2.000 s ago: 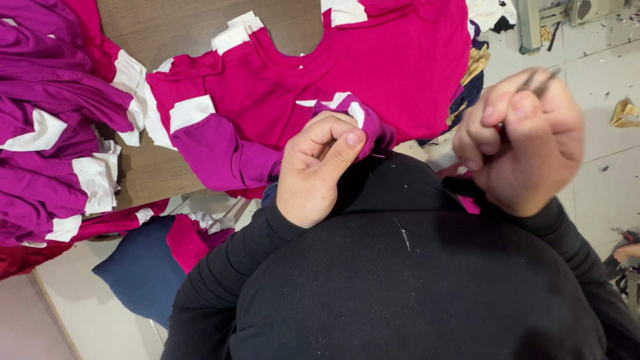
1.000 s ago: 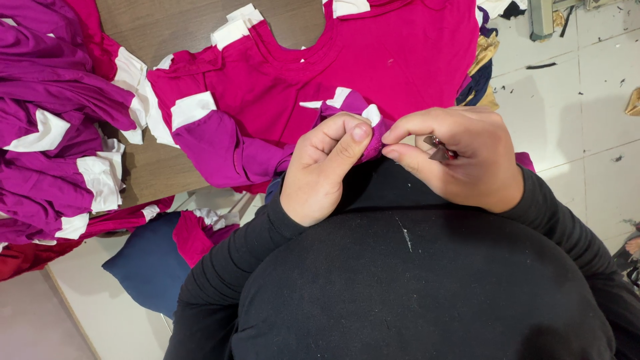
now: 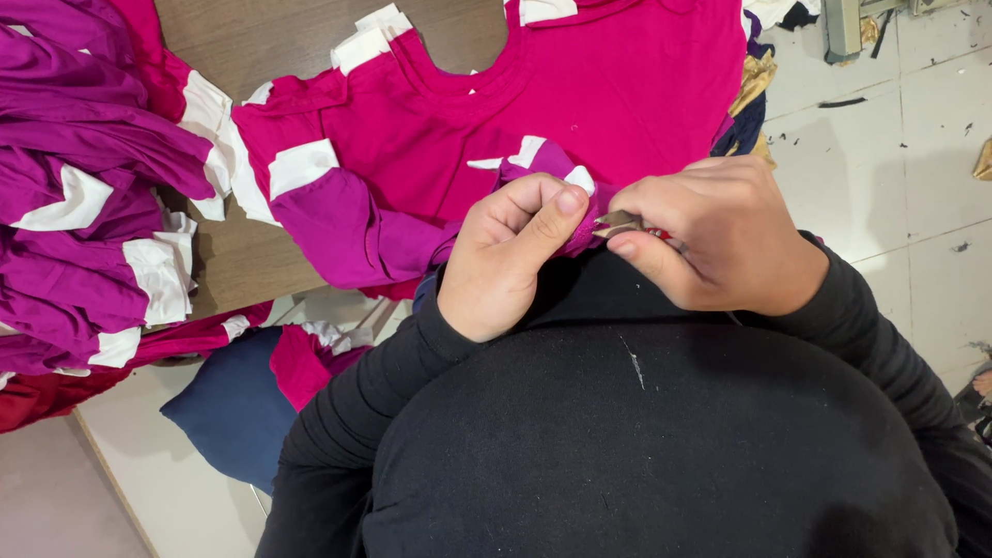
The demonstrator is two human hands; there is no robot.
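Note:
A pink garment (image 3: 620, 93) with purple sleeves and white patches lies on the table and hangs over its near edge. My left hand (image 3: 519, 252) pinches the edge of a purple sleeve (image 3: 349, 225) between thumb and forefinger, beside a small white patch. In my right hand (image 3: 717, 232) is a small pair of thread snips (image 3: 620, 223), partly hidden by the fingers. Their metal blades point left and sit slightly apart at the purple fabric edge, close to my left thumb. A bit of red shows on the snips near the palm.
Purple garments (image 3: 85, 147) with white pieces are heaped at the left of the wooden table (image 3: 271, 39). A dark blue cloth (image 3: 229, 403) is below the table edge. Scraps and a metal stand leg (image 3: 841, 31) are on the tiled floor (image 3: 845, 170) at the right.
My right hand, raised at the right two seconds ago, has come down and left to the sleeve edge with the snips. My left hand keeps its pinch on the purple fabric.

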